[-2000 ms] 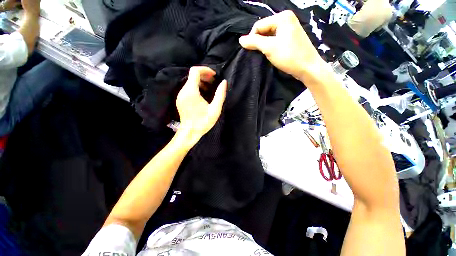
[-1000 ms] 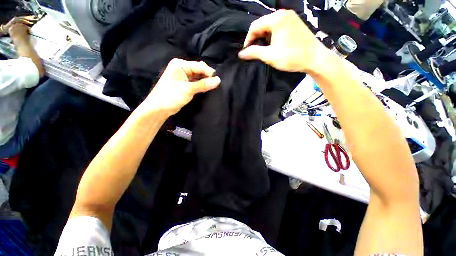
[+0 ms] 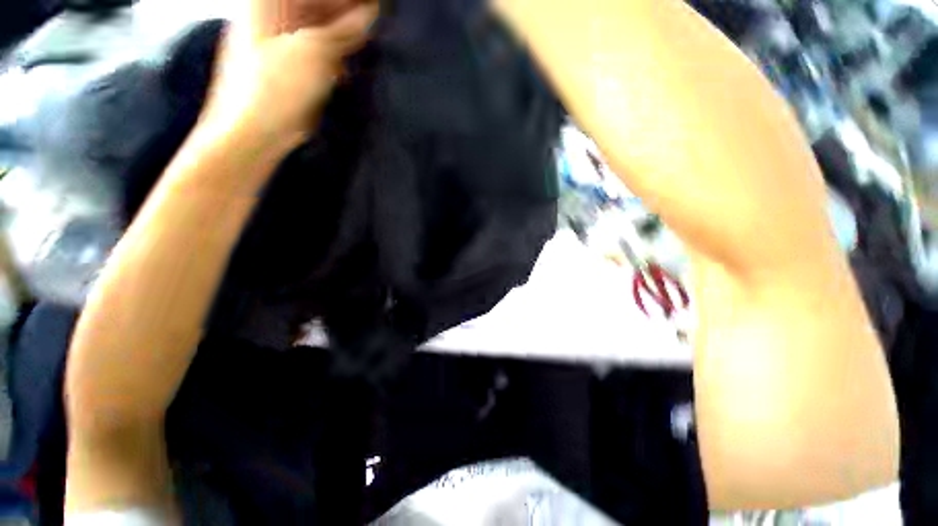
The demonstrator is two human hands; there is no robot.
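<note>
The black garment [image 3: 442,185] hangs between my forearms, from the top edge of the picture down to the front edge of the white table. The view is blurred. My left hand [image 3: 309,51] is at the top, left of centre, its fingers closed at the cloth's left side and partly cut off by the picture's edge. My right forearm reaches up beyond the top edge, so my right hand is out of the picture. Red-handled scissors [image 3: 658,291] lie on the table beside my right forearm.
The white sewing table [image 3: 576,308] has its front edge running across the middle. A blurred grey-white machine shape [image 3: 77,205] is at the left. Blurred equipment and dark cloth fill the right background. Black cloth lies below the table edge.
Both arms have moved up, lifting the garment off the lap side towards the top of the picture. My right hand has left the picture. The camera view has turned.
</note>
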